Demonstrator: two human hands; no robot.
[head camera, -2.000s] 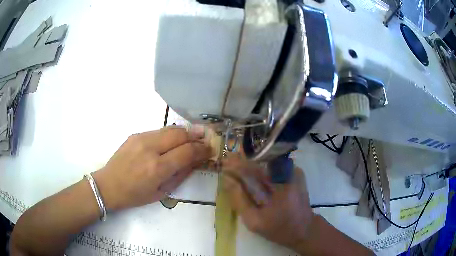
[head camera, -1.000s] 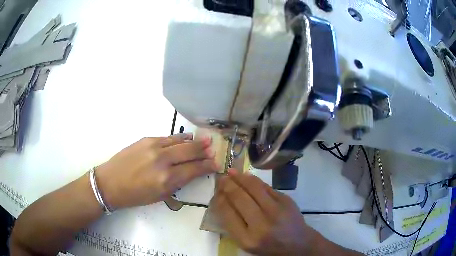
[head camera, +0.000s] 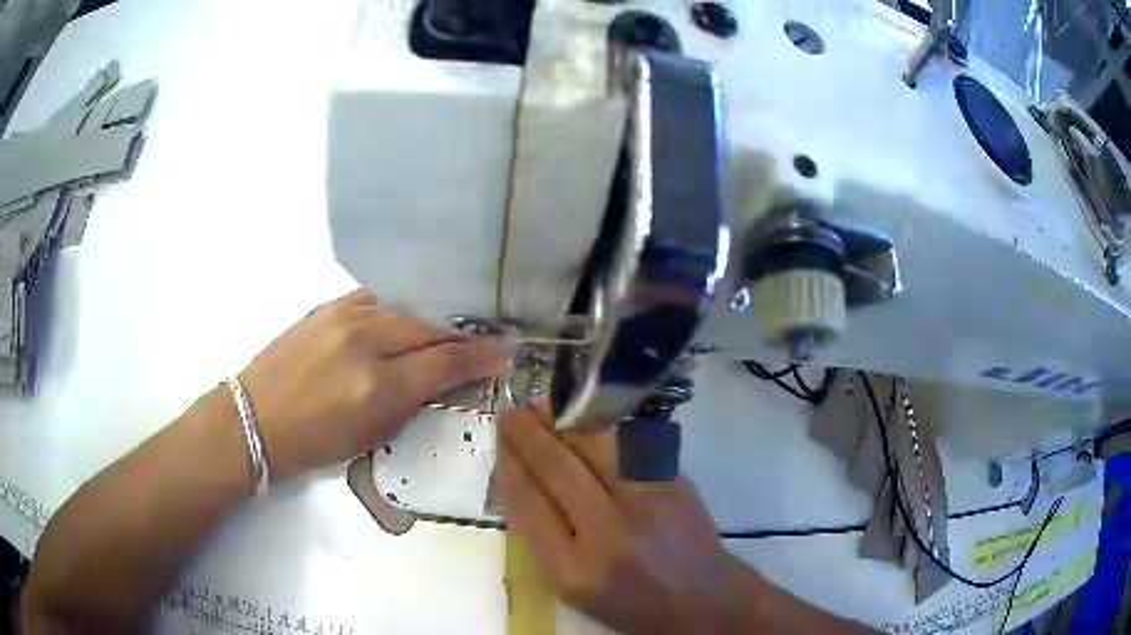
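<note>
My left hand (head camera: 391, 362) lies left of the needle area, fingertips at the presser foot (head camera: 526, 376); its fingers hide what is under them. My right hand (head camera: 589, 515) lies just below the foot, fingertips close to it, covering most of the work. A narrow edge of a grey strip (head camera: 495, 484) shows left of my right fingers. The yellow tape (head camera: 530, 595) runs from under my right hand towards the table's front edge. Whether either hand grips the strip cannot be told.
The machine head (head camera: 422, 199) with its chrome cover (head camera: 676, 211) stands over the work. A black cylinder (head camera: 649, 449) is right of the foot. Cut strips (head camera: 62, 161) lie at far left. Grey toothed pieces (head camera: 912, 496) and a black cable are at right, with blue plastic (head camera: 1091, 595) at the edge.
The view has shifted, so the machine sits further left. My right hand has moved up to the foot, and the grey piece and teeth seen between the hands are now mostly covered.
</note>
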